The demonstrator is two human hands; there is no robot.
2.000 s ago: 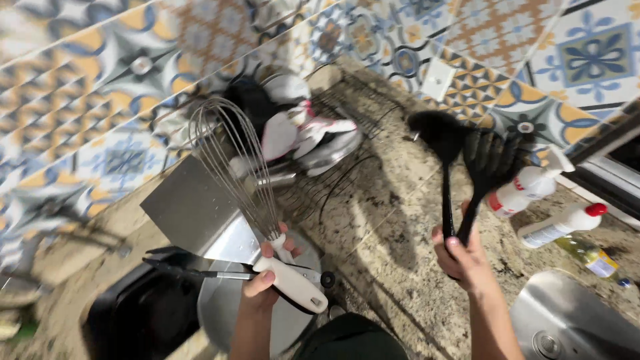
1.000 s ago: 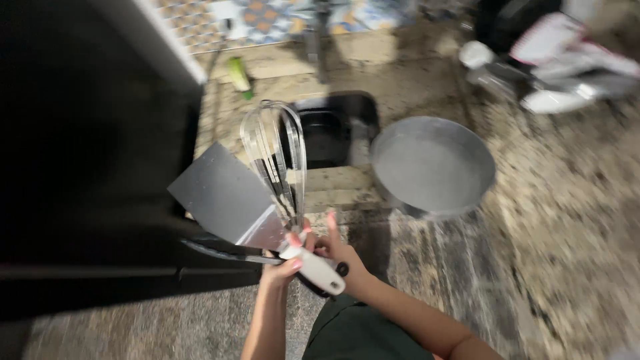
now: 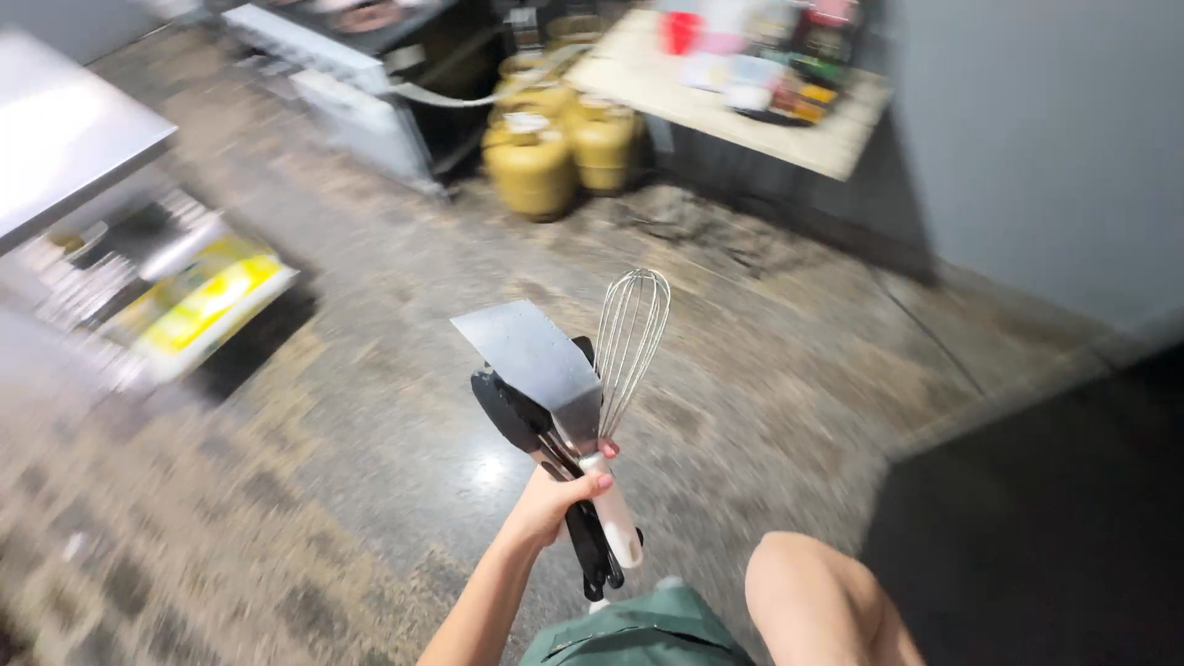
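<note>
My left hand [image 3: 560, 504] is closed round a bundle of kitchen utensils in front of my body. In the bundle are a wide metal spatula [image 3: 532, 356] with a white handle, a wire whisk [image 3: 635, 338], and black-tipped tongs [image 3: 507, 407] with dark handles beneath. The spatula blade leans up to the left and the whisk points up on its right. Of my right arm, only a bare part shows at the lower right; my right hand is not visible.
Yellow gas cylinders [image 3: 530, 166] stand beside a stove [image 3: 342, 92]. A light table [image 3: 703, 106] holds blurred items at the top. A metal worktable [image 3: 74, 129] with stocked lower shelf is on the left. A dark surface [image 3: 1045, 527] lies at right.
The view has swung from the counter to the floor. Two seconds ago my right hand held a black ladle and slotted spoon; one second ago it was beside the bundle. My left hand keeps the bundle.
</note>
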